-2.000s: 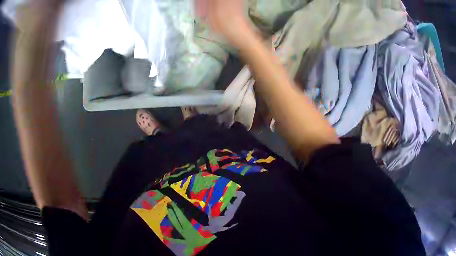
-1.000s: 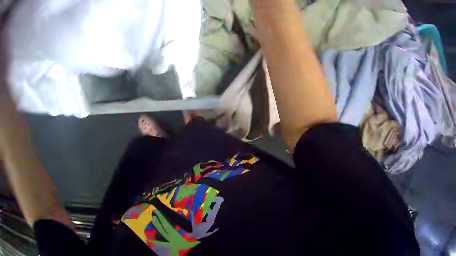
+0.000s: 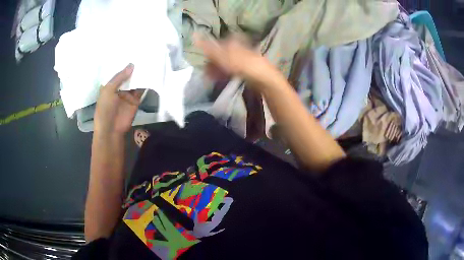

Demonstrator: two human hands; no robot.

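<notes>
White fabric pieces, overexposed, lie in a bunch over the grey bin at the upper left. My left hand is at their lower edge, thumb and fingers closed on the white fabric. My right hand is blurred, to the right of the white pieces and above olive-beige fabric; its fingers look spread and nothing shows in them. Where the bin's inside lies under the fabric is hidden.
Lavender-grey pieces and a tan piece hang at the right beside a teal basket. Strapped white bundles lie on the floor at the upper left, near a yellow line. Shiny metal bars are at the lower left.
My left hand has come into view from the left, now on the white fabric's near edge. The white fabric is more bunched. My right hand has come into view, lower and further left.
</notes>
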